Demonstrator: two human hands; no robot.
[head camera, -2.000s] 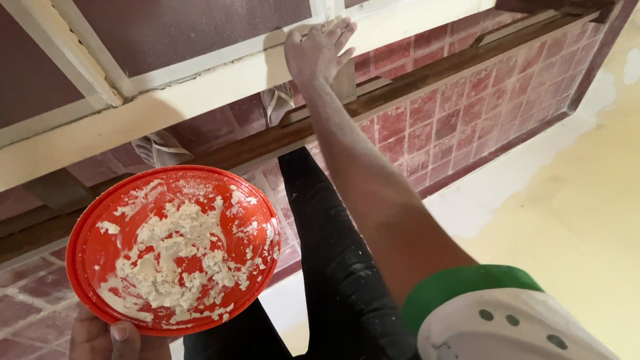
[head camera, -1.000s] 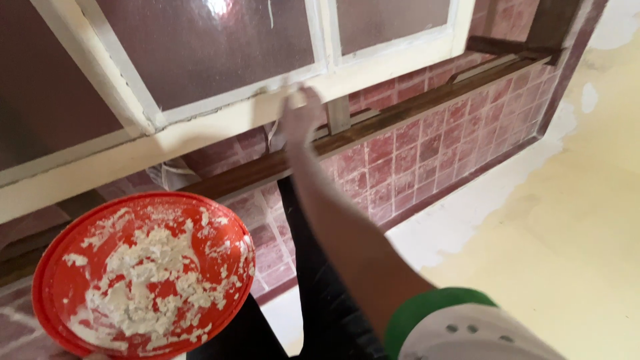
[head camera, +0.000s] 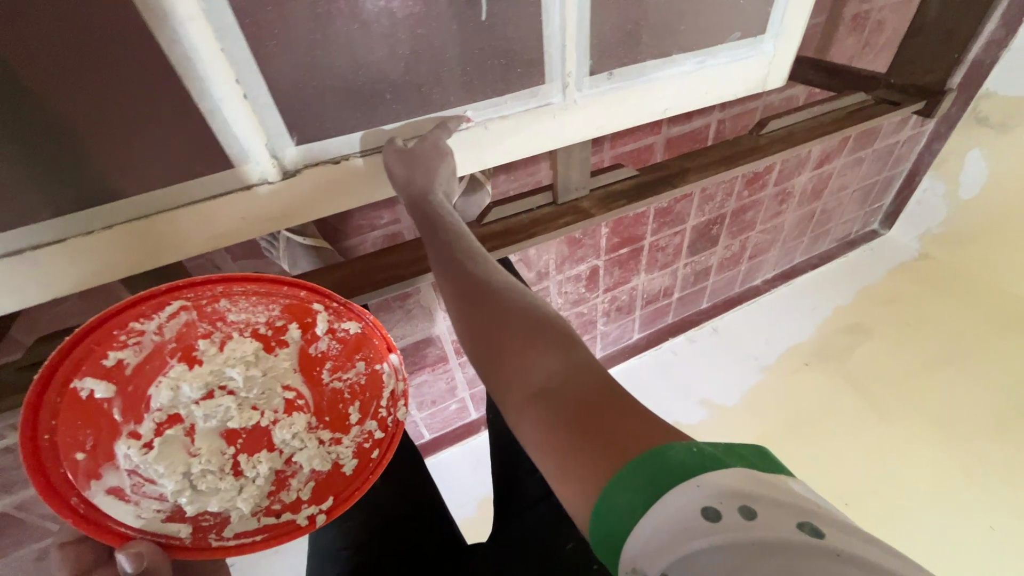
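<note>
My left hand (head camera: 132, 560) holds a round red plastic lid (head camera: 320, 512) by its lower rim at the lower left. Crumbly white putty (head camera: 216, 416) is spread over the lid. My right hand (head camera: 424, 164) reaches up to the cream-painted wooden window frame (head camera: 640, 128), with its fingers at the edge where the lower rail meets the glass pane (head camera: 392, 64). Whether putty is between those fingers cannot be told. A dark crack line runs along the rail left of the hand.
Below the frame runs a brown wooden beam (head camera: 624, 196) with short uprights. Behind it is a wall of reddish tiles (head camera: 664, 248). My feet (head camera: 300, 250) show between frame and beam. A patchy yellow and white surface (head camera: 896, 360) lies at the right.
The view has shifted, and more of the window frame's right end shows than two seconds ago. My right hand's fingers, spread on the rail earlier, are now bent at the pane's edge.
</note>
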